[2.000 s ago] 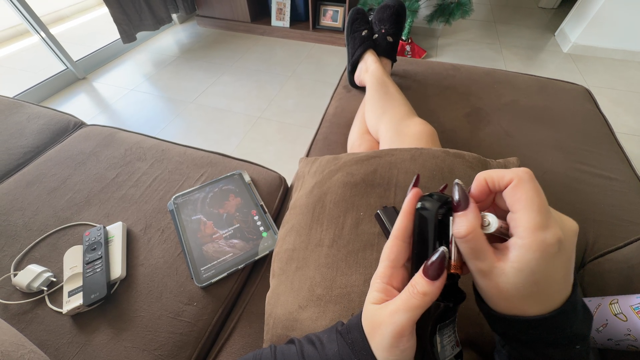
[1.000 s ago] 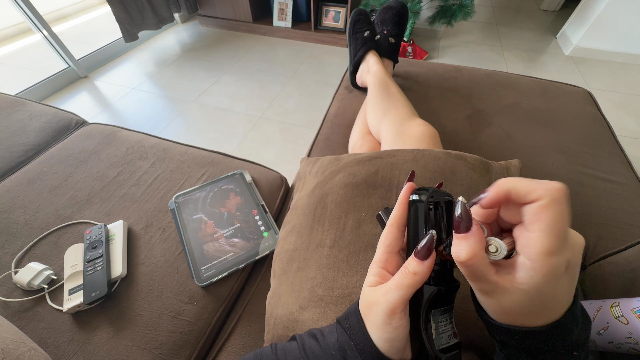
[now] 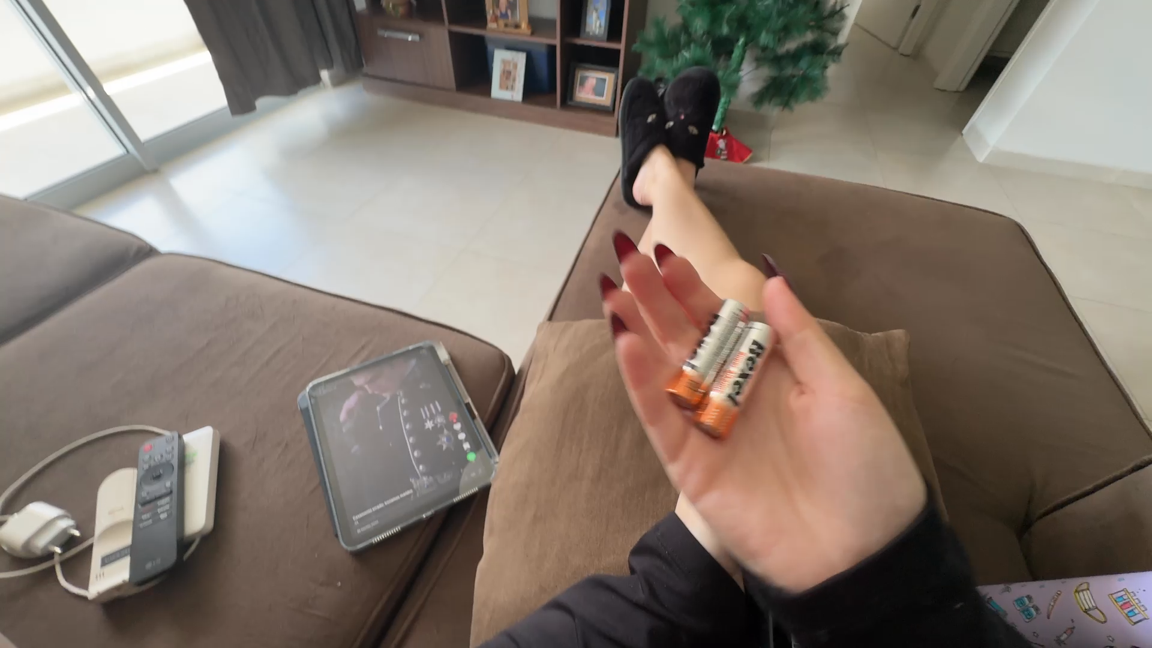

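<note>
My right hand (image 3: 792, 450) is palm up over the brown cushion (image 3: 558, 468), its fingers slightly curled. Two cylindrical batteries (image 3: 711, 355), white with orange ends, lie side by side across its palm and fingers; the nearer battery (image 3: 740, 378) bears writing. Of my left hand, only a strip of wrist (image 3: 706, 535) shows, under the right one, beyond a black sleeve (image 3: 621, 585). Its fingers are hidden, and whatever they touch cannot be seen.
A tablet (image 3: 400, 445) with its screen lit lies on the brown sofa (image 3: 270, 333) at left. Farther left are a remote control (image 3: 157, 508), a white charger (image 3: 40, 529) with a cable, and pale devices. Legs in black slippers (image 3: 670, 126) stretch across the sofa. A patterned lilac item (image 3: 1080, 607) sits at lower right.
My right hand has turned palm up and moved left, over my left hand, showing two batteries. The black device held in my left hand earlier is out of sight. The tablet's picture has changed.
</note>
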